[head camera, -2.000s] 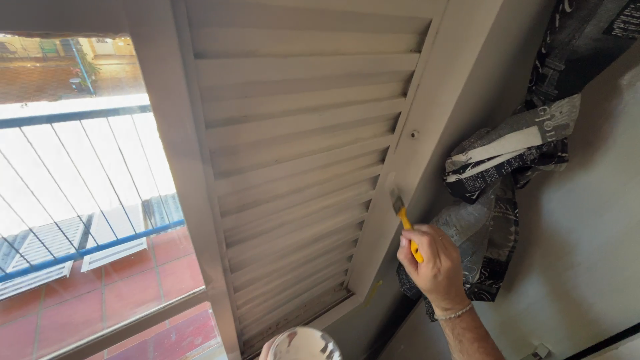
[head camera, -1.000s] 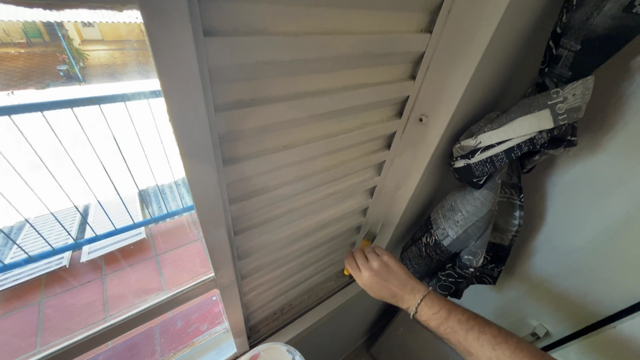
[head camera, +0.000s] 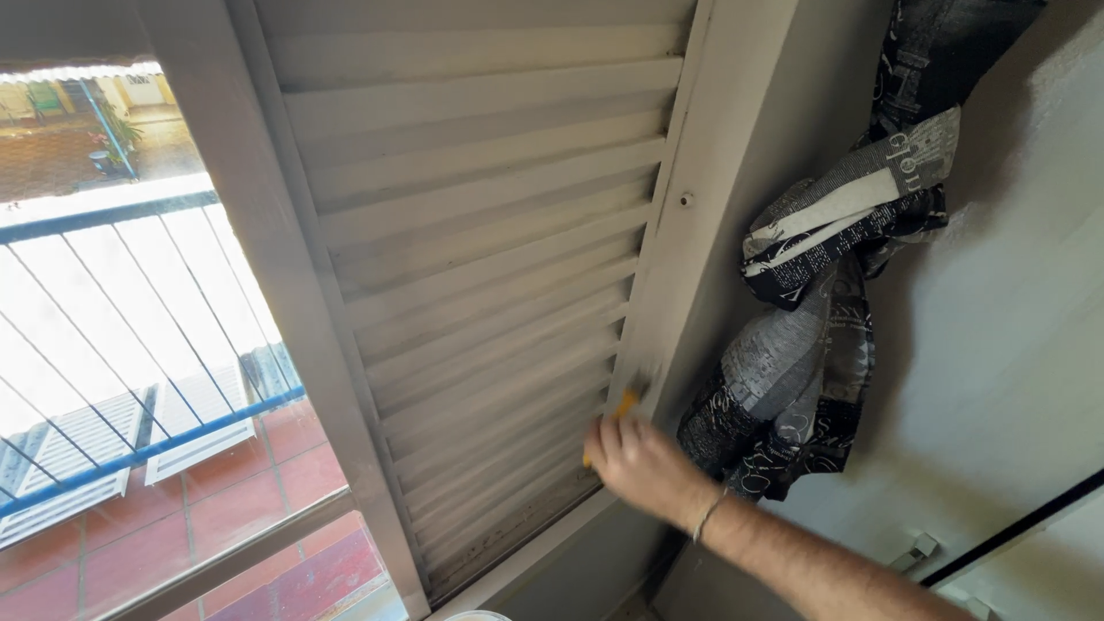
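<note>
My right hand (head camera: 642, 470), with a thin bracelet at the wrist, is closed around the yellow handle of a paintbrush (head camera: 628, 403). The brush's bristles are blurred and lie at the right frame (head camera: 668, 328) of a louvered shutter (head camera: 492, 285), near its lower part. The slats of the shutter are pale, with dark gaps at their right ends. At the bottom edge only the rim of a round white container (head camera: 477, 616) shows. My left hand is out of view.
A knotted black, white and grey printed curtain (head camera: 776, 362) hangs just right of the shutter, beside a pale wall (head camera: 992, 345). Left of the shutter, a glass pane shows a blue railing (head camera: 147, 448) and red floor tiles (head camera: 216, 517). A small screw or knob (head camera: 686, 200) sits on the frame.
My right hand has moved with the brush along the right frame and lower slat ends. The container at the bottom, held by fingers two seconds ago, has mostly slipped out of view.
</note>
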